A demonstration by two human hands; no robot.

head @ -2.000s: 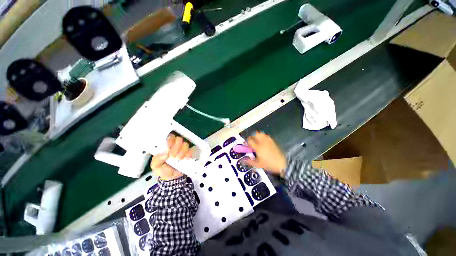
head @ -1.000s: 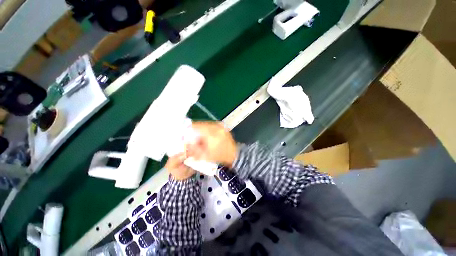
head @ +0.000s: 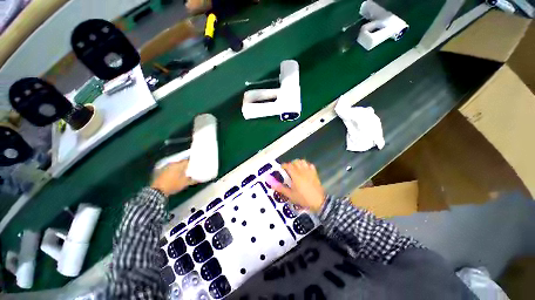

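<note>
My left hand grips the bracket side of a white camera body over the green belt. Its near end is plain white. My right hand holds a small pink hand tool over the right edge of the panel sheets. A panel sheet lies near my lap, with rows of black panels at its left and bare white with dots at its right. Another camera body lies on the belt ahead, a black front panel on its near end.
More cameras lie on the belt at lower left and upper right. A crumpled white cloth hangs by the rail. A cardboard box stands at right. Black pieces hang at upper left. A parts tray spans the far side.
The camera with the black front panel now stands released on the belt. My left hand has moved left to another camera. My right hand has moved back over the sheets with the pink tool.
</note>
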